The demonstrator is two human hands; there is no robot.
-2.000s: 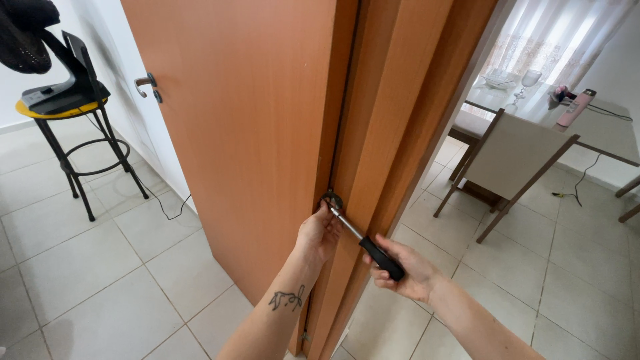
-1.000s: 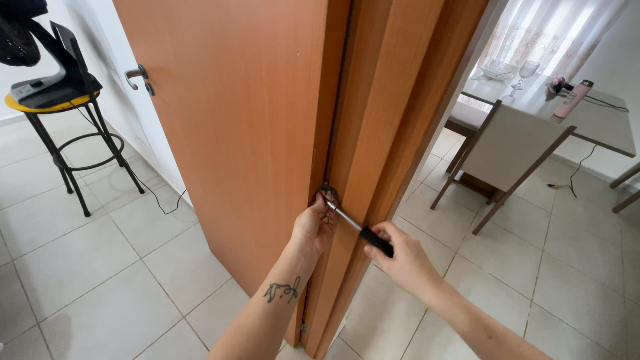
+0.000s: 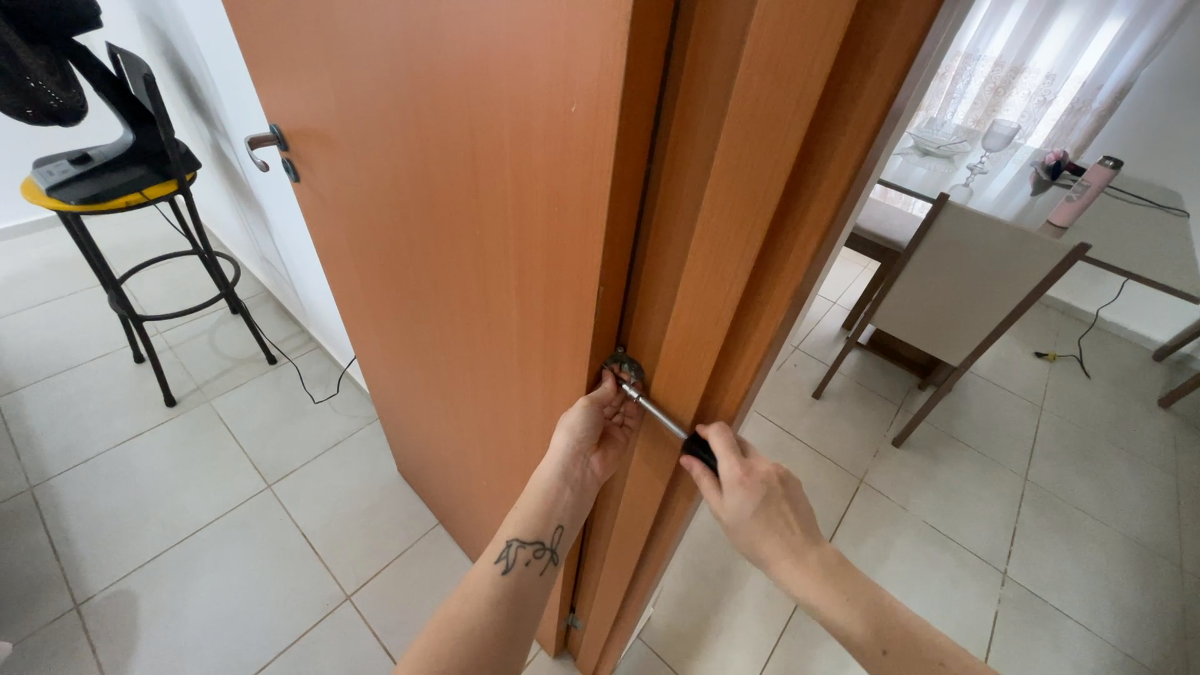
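Note:
My right hand [image 3: 755,487] is closed around the black handle of a screwdriver [image 3: 659,414], whose metal shaft slants up and left. Its tip end meets a dark metal hinge [image 3: 622,367] set between the edge of the wooden door [image 3: 469,187] and the door frame [image 3: 722,187]. The fingers of my left hand [image 3: 600,422] are bent at the hinge, beside the shaft's end; whether they pinch the shaft or a small part is hidden. Lower down the same gap, another hinge [image 3: 573,621] shows small.
At the left, a fan [image 3: 122,150] stands on a yellow-topped stool [image 3: 178,272], its cord on the tiled floor. A lever handle [image 3: 266,145] is on the door's far side. Beyond the frame at the right are a chair [image 3: 975,272] and a table bearing glassware and a pink bottle [image 3: 1085,192].
My right hand's grip on the screwdriver has changed: two seconds ago much of the black handle showed, and now the hand covers most of it. My left hand remains at the hinge.

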